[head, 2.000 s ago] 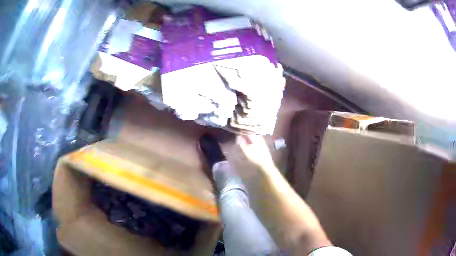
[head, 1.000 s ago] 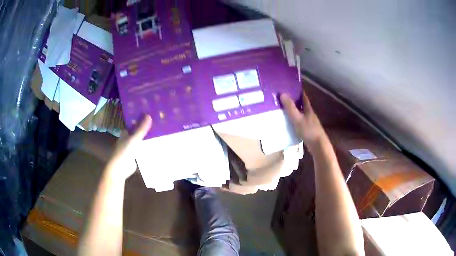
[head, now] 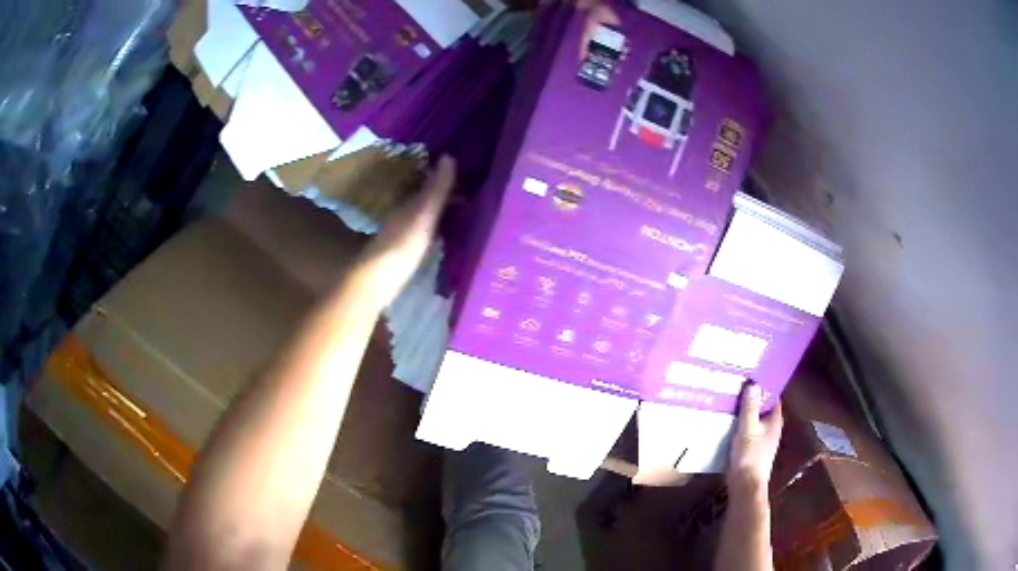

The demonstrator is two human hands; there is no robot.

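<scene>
A stack of flattened purple and white boxes (head: 580,234) is tilted in front of me. My right hand (head: 755,433) grips its lower right edge, with the thumb on top and the other fingers hidden underneath. My left hand (head: 411,229) is at the left of this stack, against the edges of more flattened boxes (head: 335,67) fanned out at the upper left. Its fingers are partly hidden, and I cannot tell whether they hold any blanks.
A brown carton with orange tape (head: 167,335) is at the lower left. Another taped carton (head: 854,502) is at the lower right. Clear plastic wrap (head: 78,89) covers the upper left. A pale wall-like surface (head: 927,167) is along the right. My leg (head: 489,507) shows at the bottom.
The held stack has shifted right and turned to a steeper tilt. My left hand has left its lower left edge and moved up and right to the other blanks. My right hand is lower.
</scene>
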